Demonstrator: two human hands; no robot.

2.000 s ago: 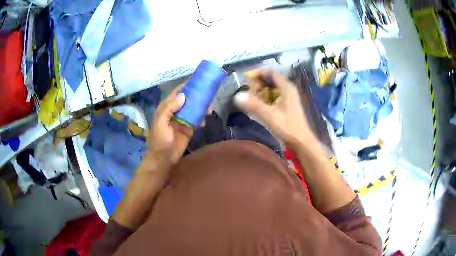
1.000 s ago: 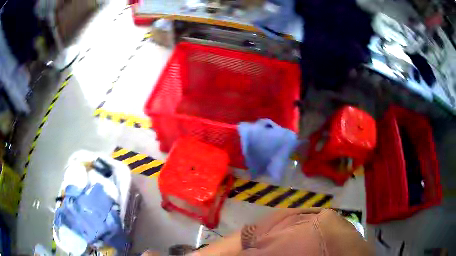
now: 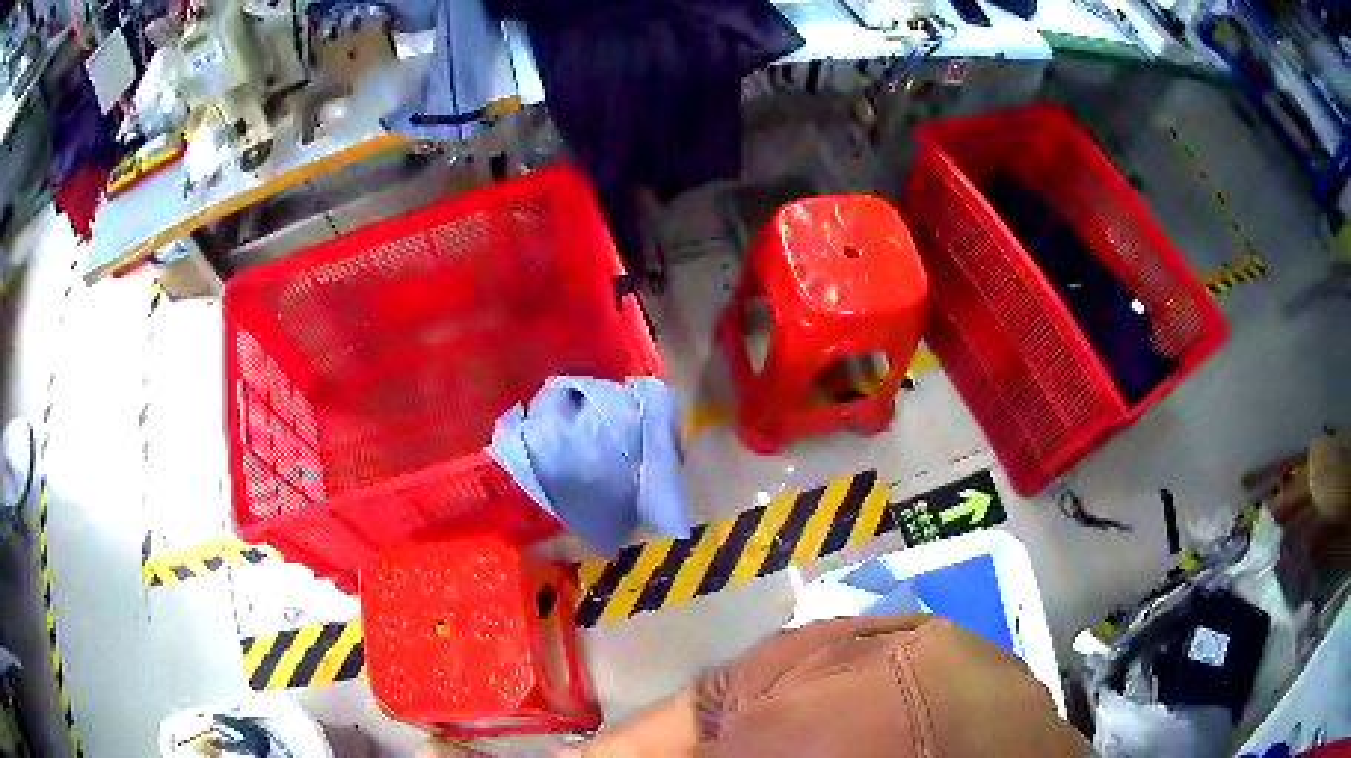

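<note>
Neither hand shows. A sleeve and a strip of bare forearm, apparently my right, lie at the bottom edge, and the hand is cut off. Nearest in front is a red plastic stool [image 3: 452,629] beside a large red slatted crate [image 3: 430,333]. A light-blue cloth piece [image 3: 600,459] hangs over the crate's near right corner. The blue thread cone is not in view.
A second red stool [image 3: 848,259] and a red crate holding dark cloth [image 3: 1022,348] stand further right. A white bin with a blue board [image 3: 963,592] is at lower right. Another white bin [image 3: 304,726] is at lower left. Dark cloth [image 3: 645,89] hangs at the back worktable.
The view has swung from the machine table to the floor behind, then further right. The hands and blue cone seen two seconds ago have left the picture.
</note>
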